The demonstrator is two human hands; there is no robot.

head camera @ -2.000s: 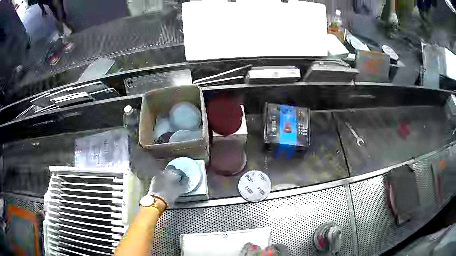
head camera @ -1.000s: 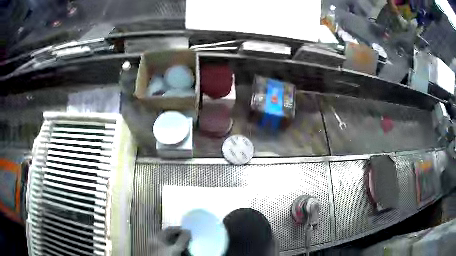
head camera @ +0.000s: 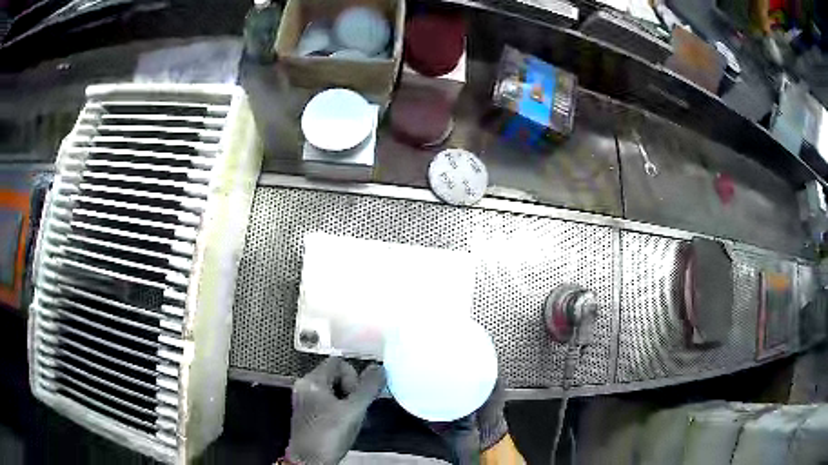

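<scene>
A pale blue-white sanding disc point(head camera: 442, 368) faces up in front of me, over the near edge of the panel. My left hand point(head camera: 336, 404), in a grey glove, pinches the disc's left edge. My right hand point(head camera: 493, 413), gloved, is mostly hidden behind the disc's right side; the sander it holds is hidden under the disc. The white panel point(head camera: 390, 281) lies flat on the perforated grille point(head camera: 527, 245), with a small round hole or mark at its near left corner.
A slotted off-white rack point(head camera: 211, 272) stands left. A second sander point(head camera: 570, 313) with its hose rests right of the panel. Behind are a stack of pale discs point(head camera: 338, 120), an open box point(head camera: 295, 73), maroon discs point(head camera: 422, 120), a printed disc point(head camera: 458, 177) and a wrench point(head camera: 646, 162).
My left hand took a pale disc from the stack and brought it over the dark round pad at my right hand, covering it. The view has tilted down.
</scene>
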